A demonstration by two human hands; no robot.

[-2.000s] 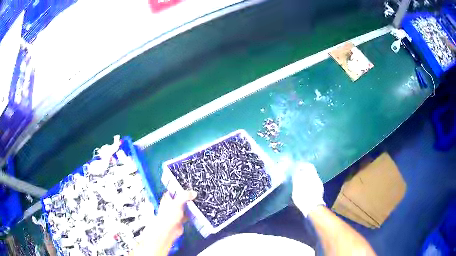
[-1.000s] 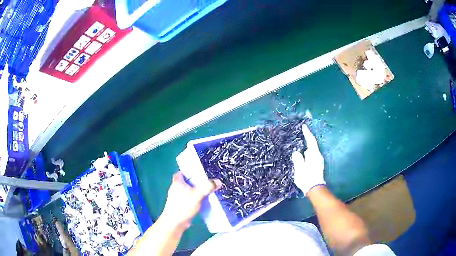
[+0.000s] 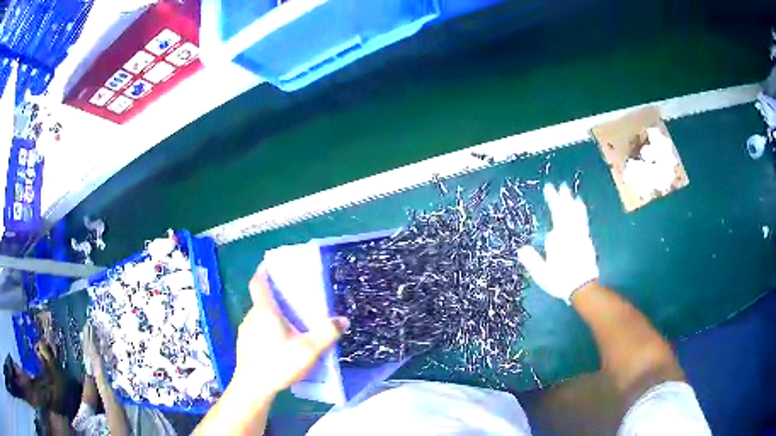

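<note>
The pale tipping bin (image 3: 308, 281) is tilted to the right on the green bench, its open side facing right. Small dark and silver metal parts (image 3: 464, 268) spill from it and spread over the bench. My bare left hand (image 3: 285, 332) grips the bin's left end, with the thumb over the rim. My right hand (image 3: 563, 247), in a white glove, lies flat with fingers apart at the right edge of the spread parts and holds nothing.
A blue bin (image 3: 204, 298) full of white units (image 3: 153, 324) stands at left, another person's hands (image 3: 92, 353) beside it. A cardboard pad (image 3: 625, 170) with a whitish lump lies by the pale rail (image 3: 366, 194). A light blue bin (image 3: 340, 43) and red box (image 3: 140, 64) are beyond.
The bin has tipped further, and its parts have poured out across the bench to the right. My gloved right hand has moved right and a little away from me. My left hand has shifted left.
</note>
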